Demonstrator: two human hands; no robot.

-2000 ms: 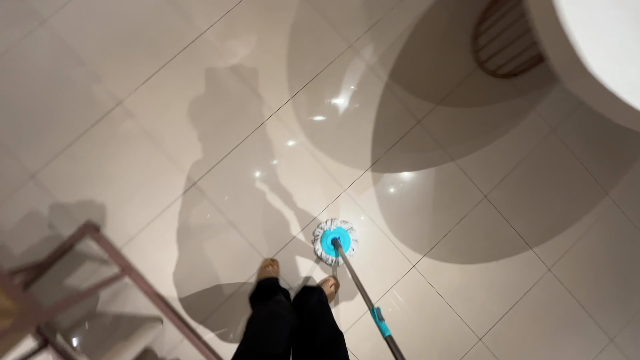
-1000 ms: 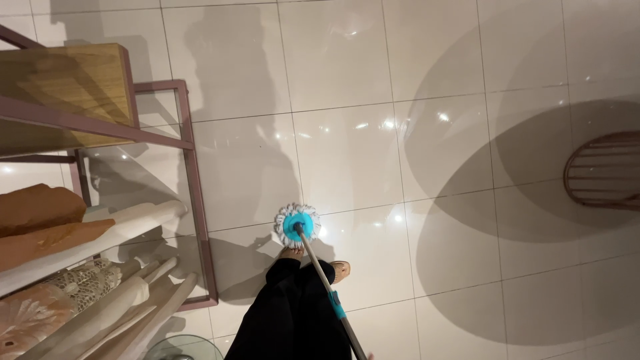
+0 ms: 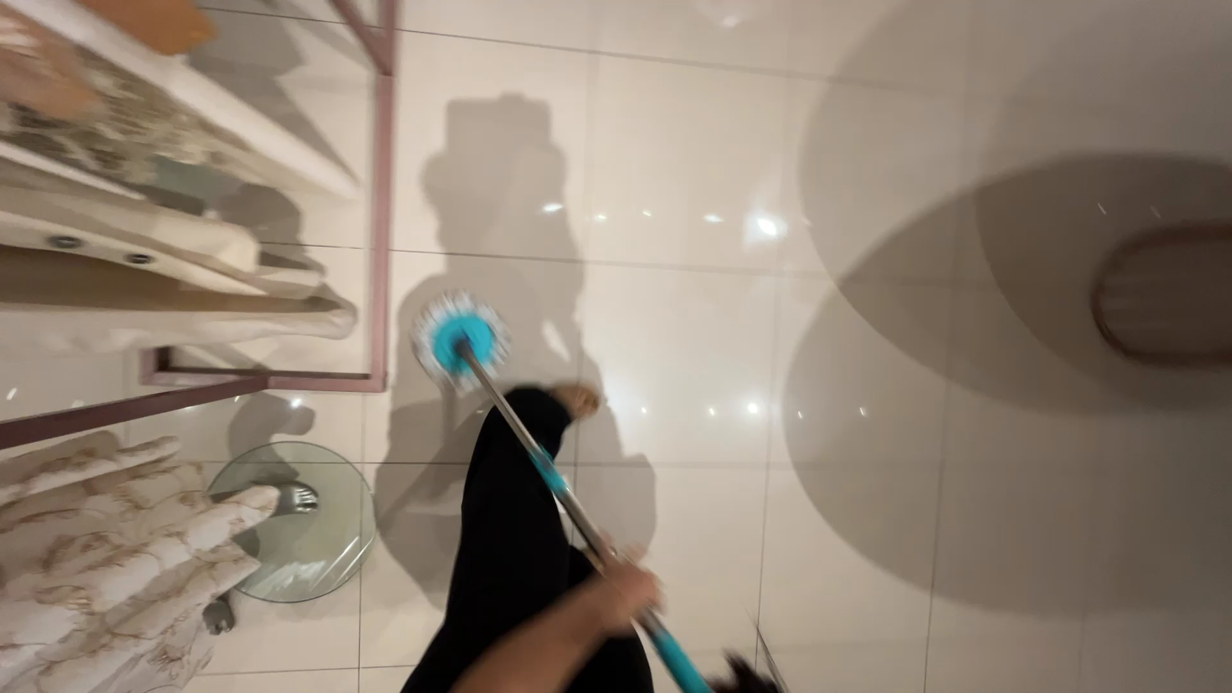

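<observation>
My left hand (image 3: 626,589), somewhat blurred, reaches in from the bottom and is closed around the metal pole of a spin mop (image 3: 515,423) with turquoise grips. The round mop head (image 3: 464,337), a turquoise disc ringed with white and grey strands, is at floor level, just right of a mauve metal rack frame (image 3: 383,231). From the head the pole slants down to the right, across my black-trousered leg and past my hand to the bottom edge. My right hand is not visible. One foot (image 3: 579,399) shows right of the pole.
Light garments (image 3: 144,308) hang from the rack on the left, and a patterned garment (image 3: 106,558) hangs lower down. A round glass disc (image 3: 308,539) lies low beside it. A slatted brown object (image 3: 1169,294) is at the right edge. Glossy tiles carry shadows and light reflections.
The mop head has moved left from in front of my feet to beside the rack frame. My left hand on the pole has come into view. The view has shifted and turned.
</observation>
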